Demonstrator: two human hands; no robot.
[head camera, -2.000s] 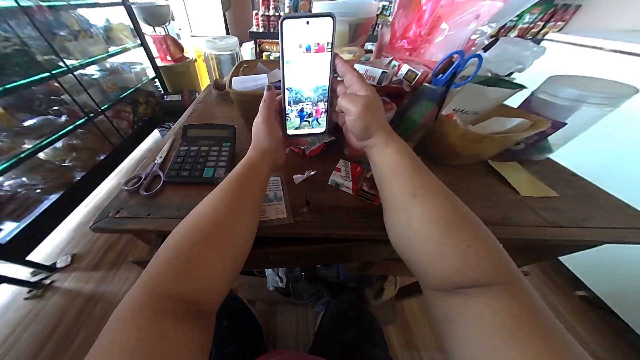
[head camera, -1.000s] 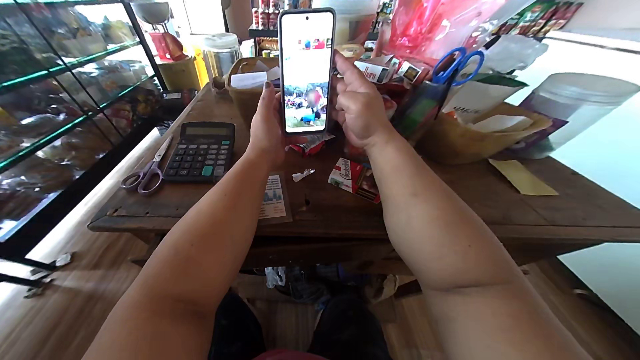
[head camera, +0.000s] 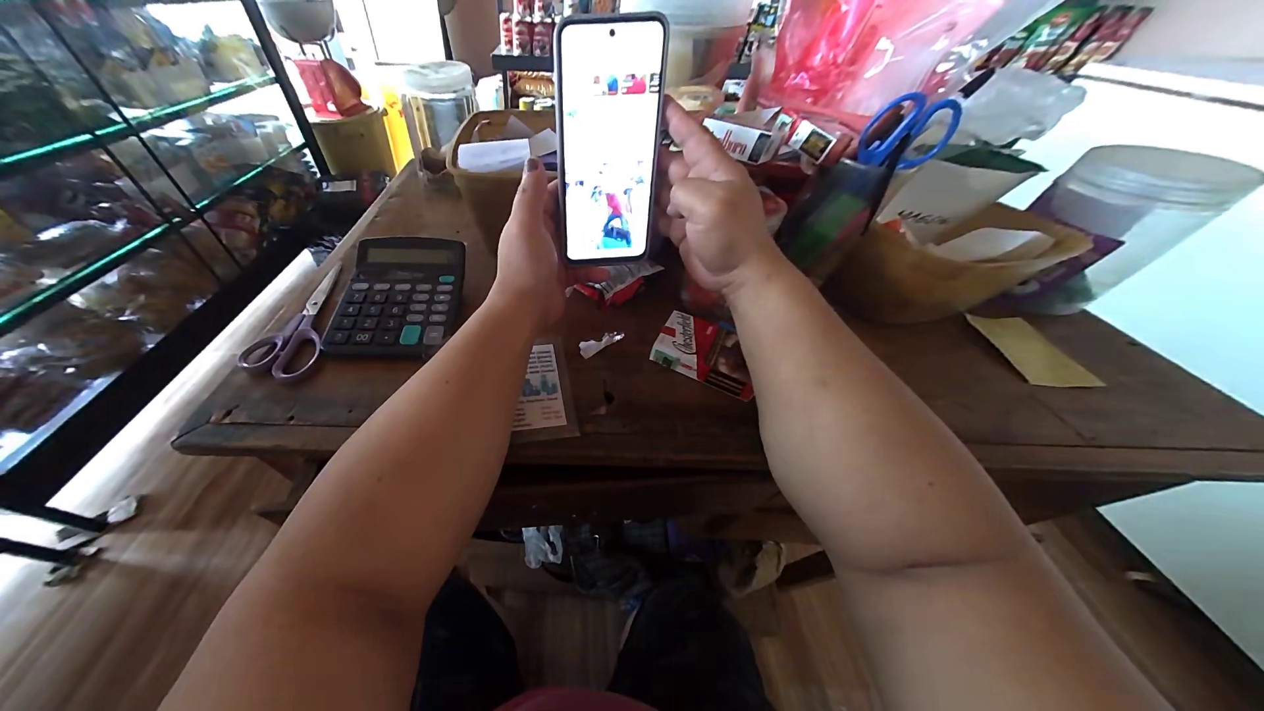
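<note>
A smartphone in a dark case (head camera: 610, 138) is held upright above the wooden table, its lit screen facing me. My left hand (head camera: 531, 242) grips its lower left side, thumb along the edge. My right hand (head camera: 716, 202) is at the phone's right side, index finger pointing up along the edge and other fingers curled; part of its hold is hidden. Left of my left hand lie a black calculator (head camera: 397, 298) and purple-handled scissors (head camera: 296, 331). A printed card (head camera: 543, 390) is partly under my left forearm. A red and white cigarette pack (head camera: 701, 354) lies below my right hand.
The wooden table (head camera: 632, 425) holds a brown basket (head camera: 474, 183) with papers, blue-handled scissors (head camera: 908, 133) in a holder, a brown bowl (head camera: 908, 272), a clear plastic jar (head camera: 1136, 217) and a yellowish paper piece (head camera: 1035, 352). A glass-shelved display rack (head camera: 138, 128) stands at left.
The picture in the lower part of the phone's screen has changed. Both hands stay around the phone in nearly the same place.
</note>
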